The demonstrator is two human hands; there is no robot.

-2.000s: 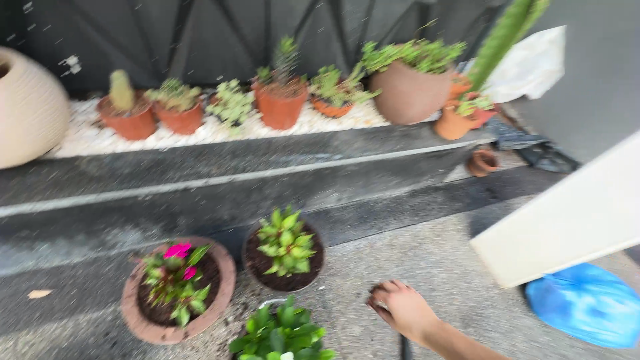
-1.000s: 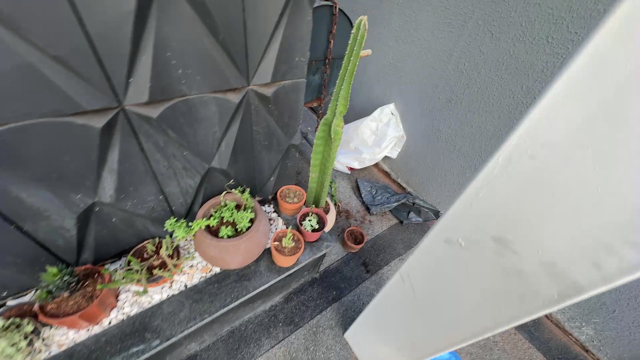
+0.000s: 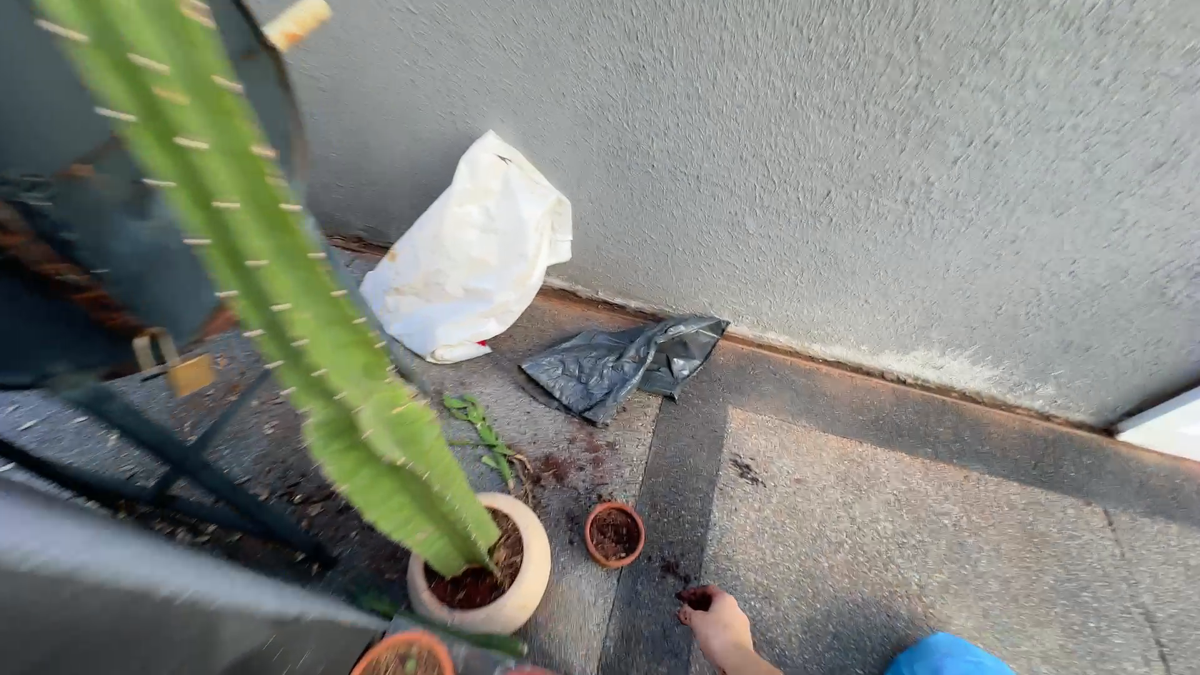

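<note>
My right hand (image 3: 717,623) is low in the view, right of a small terracotta pot (image 3: 614,535) with dark soil inside. Its fingers are curled and their tips look dark with soil; whether anything is between them cannot be told. A tall spiny cactus (image 3: 347,347) leans up to the left from a round cream pot (image 3: 532,562). Behind the small pot, an uprooted green plant (image 3: 487,436) and scattered soil lie on the ground. Another terracotta pot (image 3: 436,645) is cut off by the bottom edge. My left hand is out of view.
A crumpled black plastic bag (image 3: 623,366) and a white sack (image 3: 478,253) lie by the rough grey wall (image 3: 797,169). Dark metal bars with a brass padlock (image 3: 190,374) stand at the left. Something blue (image 3: 947,656) shows at the bottom right.
The view has swung far right, from the row of potted plants to the cactus corner. My right hand, out of view a second ago, shows again. The small terracotta pot and the bags look nearer.
</note>
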